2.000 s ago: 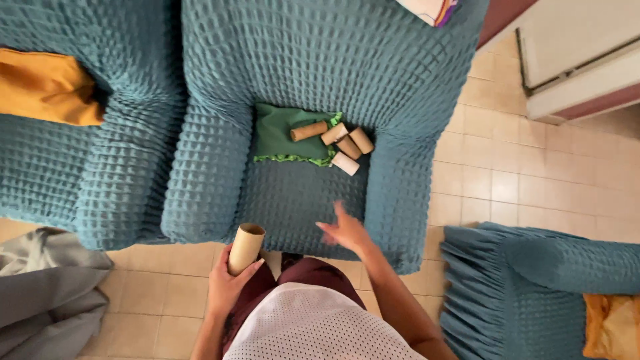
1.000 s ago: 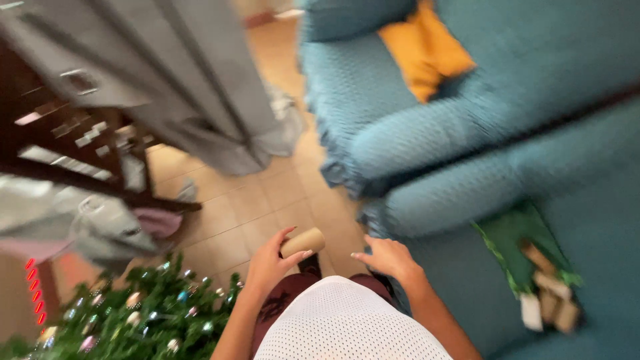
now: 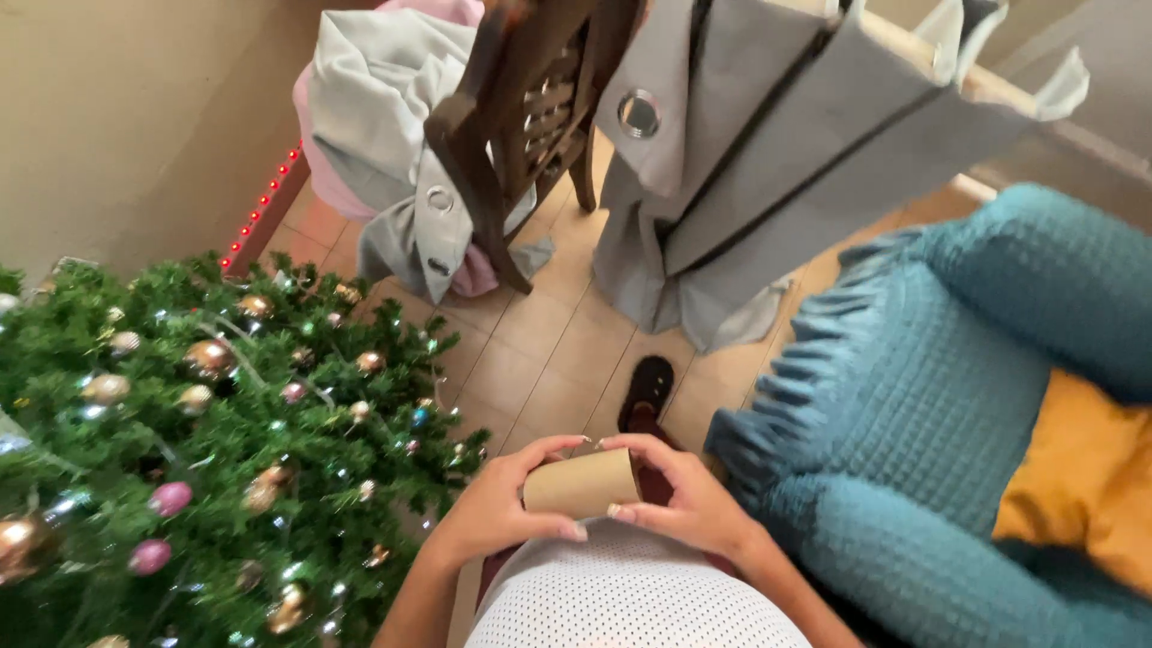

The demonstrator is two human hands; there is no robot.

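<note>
A brown cardboard tube lies roughly level in front of my white perforated top, held between my two hands. My left hand grips its left end, thumb below and fingers above. Around the right end curves my right hand, its thumb at the lower edge and its fingers over the top. The tube's right rim faces my right palm; its left end is partly hidden by my left hand.
A decorated Christmas tree fills the lower left. Grey eyelet curtains hang ahead, beside a dark wooden chair with draped cloth. A blue-covered armchair holding an orange cushion stands right. Tiled floor lies between.
The view has swung from the armchair with several cardboard tubes to the tree and curtains. My right hand, apart from the tube in both earlier frames, is now on its right end.
</note>
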